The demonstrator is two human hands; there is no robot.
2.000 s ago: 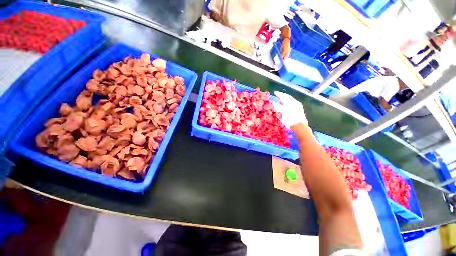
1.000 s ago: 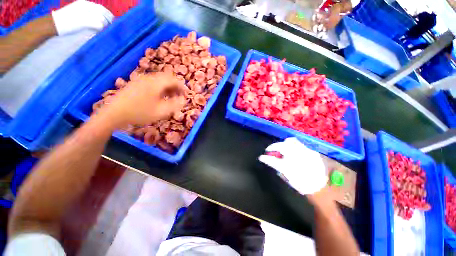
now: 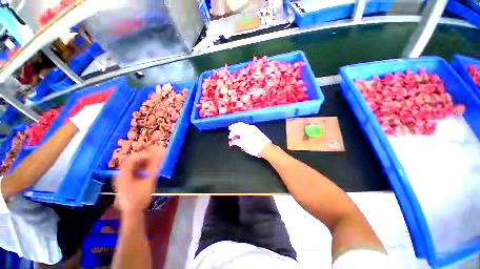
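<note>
My right hand, in a white glove, is over the black bench top in front of the red-part bin. Its fingers are closed on a small red part. My bare left hand is blurred at the near end of the bin of brown cups. Something brown shows between its thumb and fingers. The blue bin straight ahead is heaped with red parts. A green cap sits on a cardboard pad right of my gloved hand.
A long blue tray at the right holds rows of joined pieces on a white liner. At the left, another person's gloved hand is over a blue tray. A metal rail and dark green belt run behind the bins.
The view has swung right and levelled. My left hand has moved from over the middle of the brown cups to the bin's near end. My gloved hand still holds the red part.
</note>
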